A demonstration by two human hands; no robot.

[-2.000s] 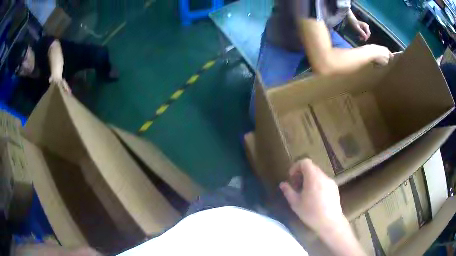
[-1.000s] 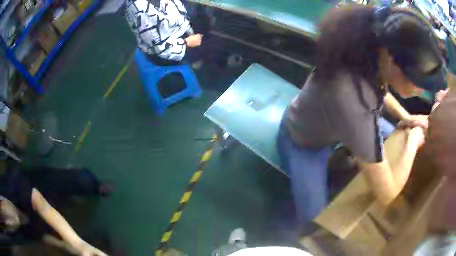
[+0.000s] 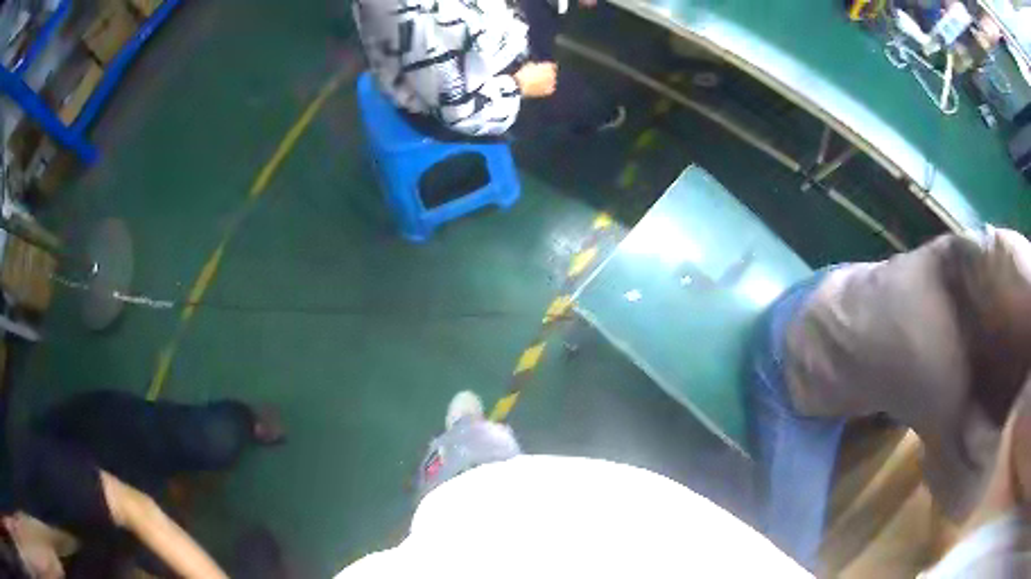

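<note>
Neither of my hands is in view. My white top fills the bottom middle, with my leg and shoe just above it. At the lower right, part of a brown cardboard carton [image 3: 882, 481] shows beside a person in a grey-brown top and jeans, who hides much of it. A glossy green table top [image 3: 690, 288] lies in front of that person, to the right of centre. What is inside the carton cannot be seen.
A person in a patterned top sits on a blue stool [image 3: 413, 175]. A long green bench [image 3: 859, 96] with cables runs along the upper right. A blue rack [image 3: 57, 124] with cartons is upper left. A dark-clothed person bends at lower left. Yellow-black tape marks the green floor.
My view has swung away from the open cartons. My right-side hand and the left carton have left the picture. The stool and green table top now sit further right than one second ago.
</note>
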